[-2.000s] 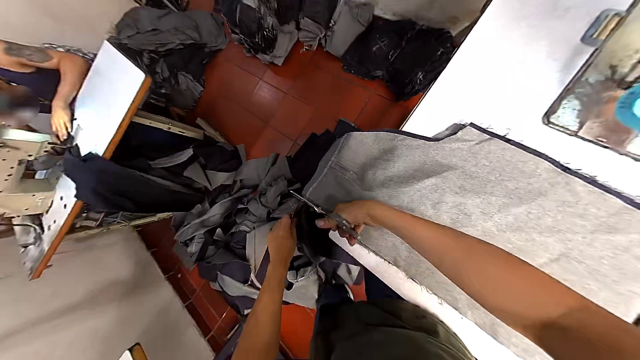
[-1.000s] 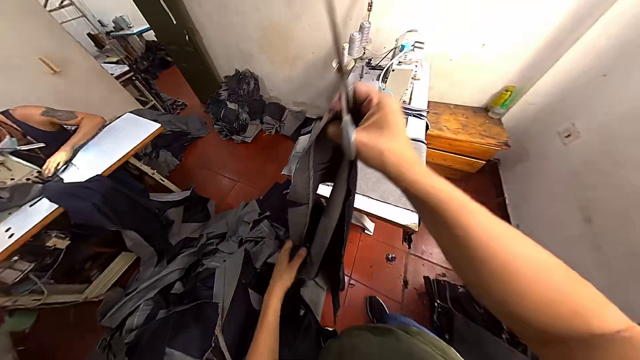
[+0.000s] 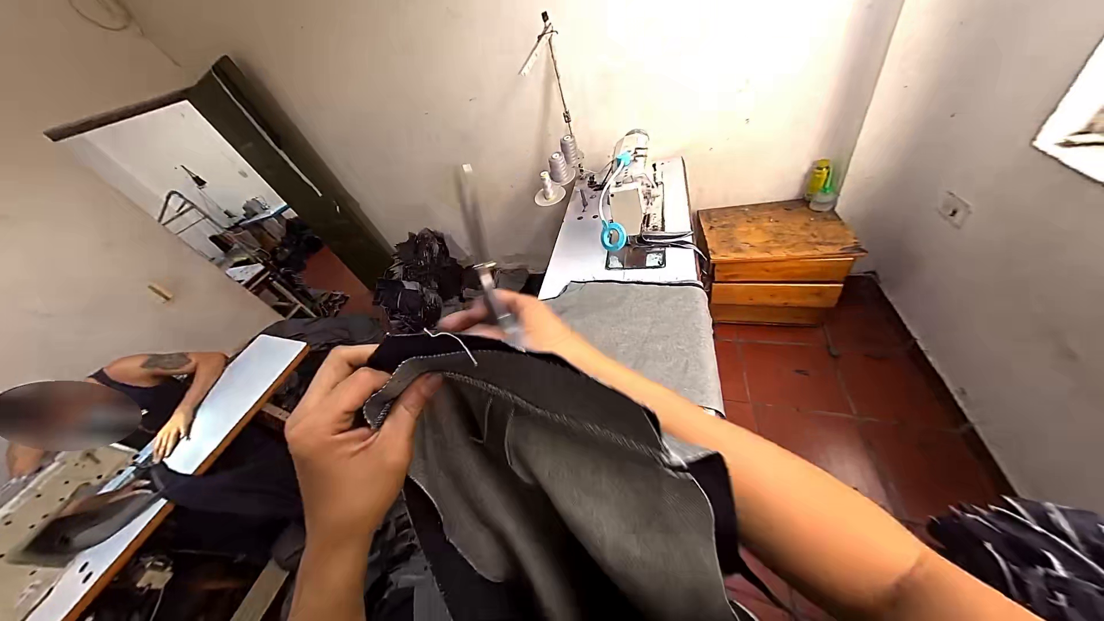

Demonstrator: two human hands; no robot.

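Note:
My left hand (image 3: 358, 431) pinches the top edge of a dark denim garment piece (image 3: 586, 466), whose grey inner side and stitched seams face me. Behind that edge, my right hand (image 3: 509, 323) grips a pair of metal scissors (image 3: 487, 276), partly blurred, with the blades pointing up. A loose white thread (image 3: 457, 339) sticks up from the fabric edge between the hands. The lower part of the right hand is hidden behind the cloth.
Ahead stands a sewing machine (image 3: 630, 203) on a white table, with grey cloth (image 3: 642, 336) over its near end. A wooden drawer cabinet (image 3: 776, 259) is to its right. At left a person sits at another sewing table (image 3: 237, 405). Dark fabric bundles (image 3: 423, 276) lie by the wall.
The denim piece has been raised from the heap side to in front of me. My left hand has moved up to its top edge. The view has turned toward the wall and machine.

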